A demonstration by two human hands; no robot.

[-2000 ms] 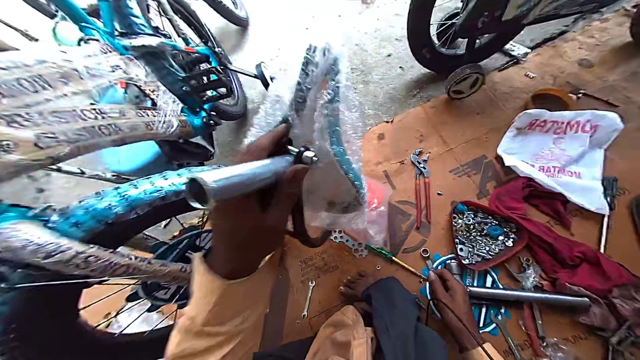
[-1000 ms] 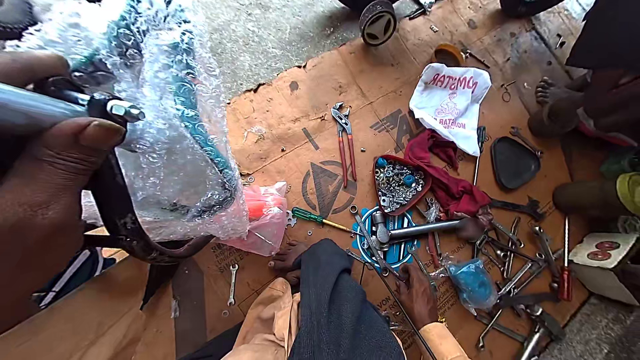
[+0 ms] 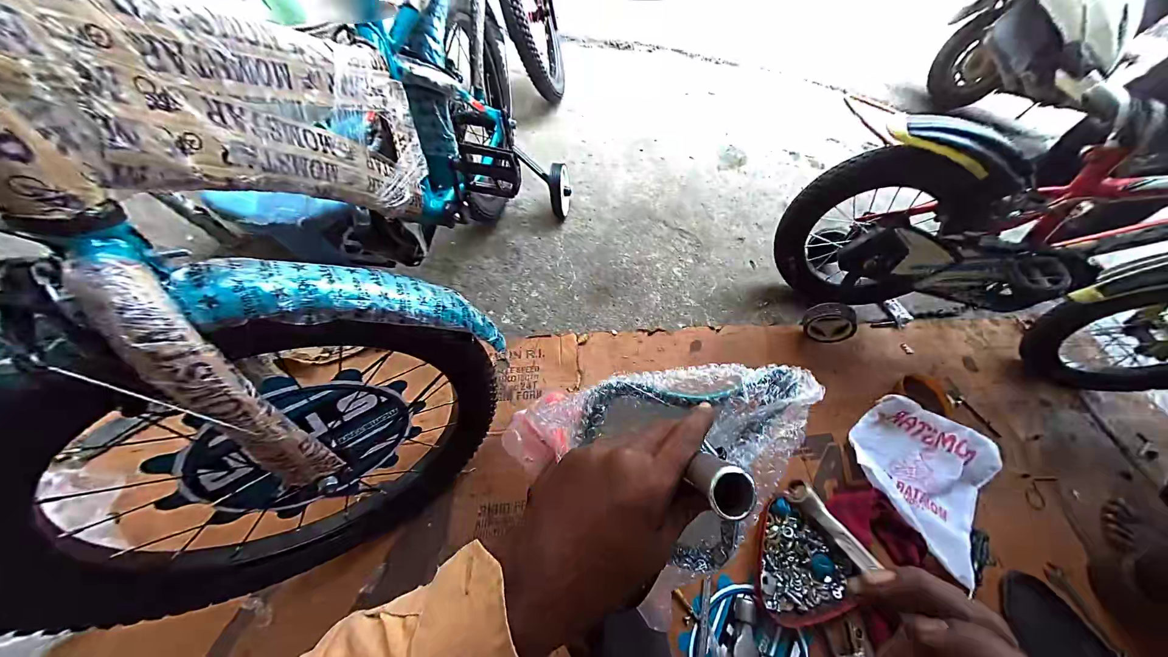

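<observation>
My left hand [image 3: 607, 511] grips a metal tube [image 3: 721, 484], its open end facing me; this looks like a bicycle seat post. Beyond the fingers lies a bubble-wrapped bicycle part [image 3: 675, 392], probably a saddle. At the lower right my right hand [image 3: 931, 607] holds a metal wrench [image 3: 835, 529], its upper end over the tray of nuts and bolts [image 3: 803, 570]. To the left stands a bicycle wheel [image 3: 474, 401] under a blue wrapped fender [image 3: 328, 290]. The frame tube [image 3: 210, 109] above it is wrapped in printed film.
Cardboard [image 3: 630, 347] covers the ground. A printed white bag [image 3: 926, 474] and a dark red cloth [image 3: 881, 525] lie at the right. A red bicycle with a training wheel [image 3: 829, 321] stands behind. Another person's foot [image 3: 1127, 538] shows at the right edge.
The view has swung back toward the bicycles. My left hand has brought the tube and wrapped part over the cardboard near the tray. My right hand has lifted a wrench beside the tray.
</observation>
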